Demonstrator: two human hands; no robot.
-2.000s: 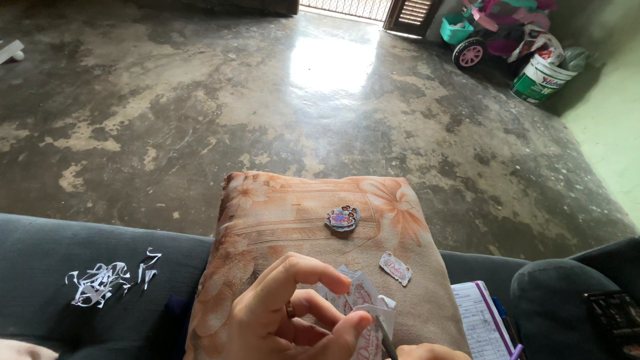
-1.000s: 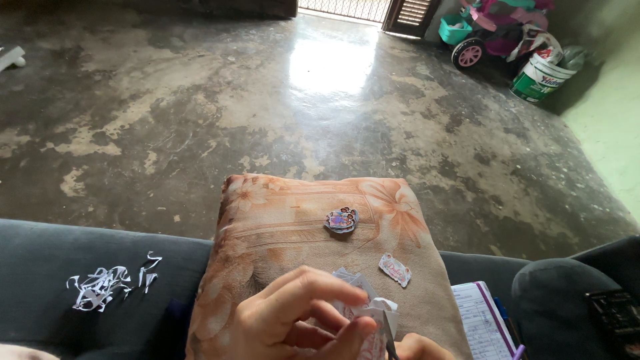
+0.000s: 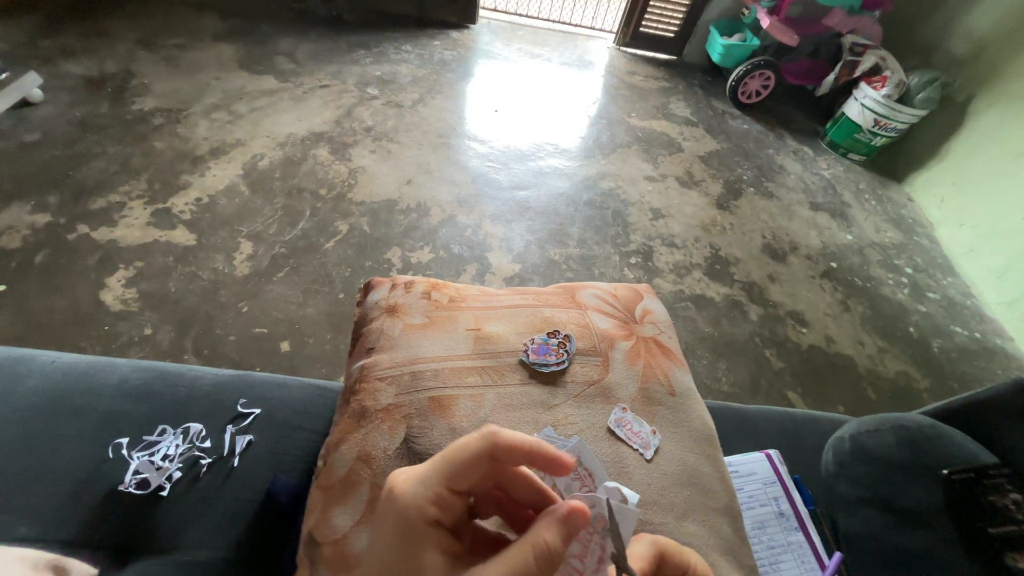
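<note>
My left hand (image 3: 480, 504) pinches a piece of printed paper (image 3: 594, 524) between thumb and fingers, low over a floral cushion (image 3: 448, 400). My right hand (image 3: 668, 556) is at the bottom edge, closed on scissors (image 3: 616, 532) whose blades meet the paper; the handles are mostly out of view. Behind the held piece more printed paper (image 3: 578, 460) shows, partly hidden by my fingers. A small cut-out label with red lettering (image 3: 634, 432) lies to the right on the cushion. Farther up rests a little stack of colourful cut-out figures (image 3: 548, 350).
Curled white paper scraps (image 3: 164, 458) lie on the dark sofa (image 3: 264, 400) at left. At right are a handwritten notebook (image 3: 768, 512) and a purple pen (image 3: 834, 563). Beyond the worn floor (image 3: 320, 200) stand a pink-wheeled toy vehicle (image 3: 754, 82) and a filled bucket (image 3: 868, 124).
The scissors and the held paper have shifted slightly against each other, and a curled white strip now stands up beside the blades. The stack and the loose label have stayed put.
</note>
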